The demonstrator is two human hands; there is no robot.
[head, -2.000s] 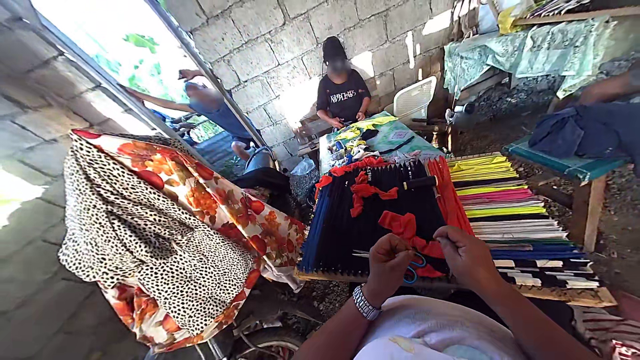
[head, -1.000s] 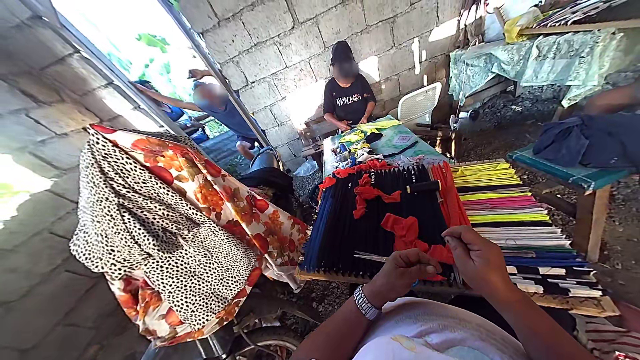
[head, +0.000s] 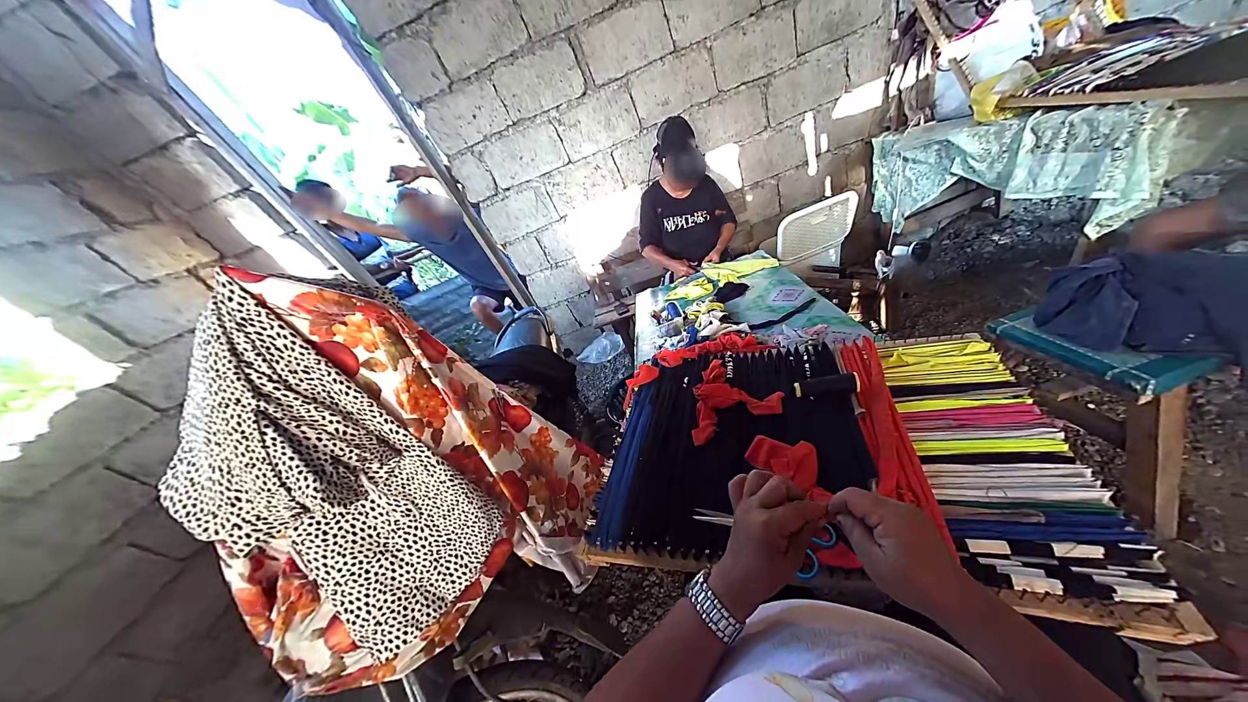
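My left hand [head: 770, 531], with a metal-banded watch [head: 715, 606] at its wrist, has scissors [head: 808, 565] with blue handles in it; their blades point left. Its fingertips meet a piece of red fabric [head: 788, 462]. My right hand [head: 889, 538] pinches the same red fabric close beside the left fingertips. Below and beyond both hands lies a frame strung with black fabric strips [head: 760, 409], blue ones at its left and red ones at its right. Another red scrap [head: 726, 398] and a black spool [head: 826, 385] rest on the strips.
A second frame with colored strips [head: 1004, 429] lies to the right. Beyond is a green-covered table [head: 809, 314] with scraps, where a person [head: 685, 214] sits. Draped cloths [head: 341, 487] cover a motorcycle at the left. A teal bench [head: 1121, 366] stands at the right.
The scissors' blue handles, hidden one second ago, show again below my left hand. Both hands remain close together over the near edge of the frame.
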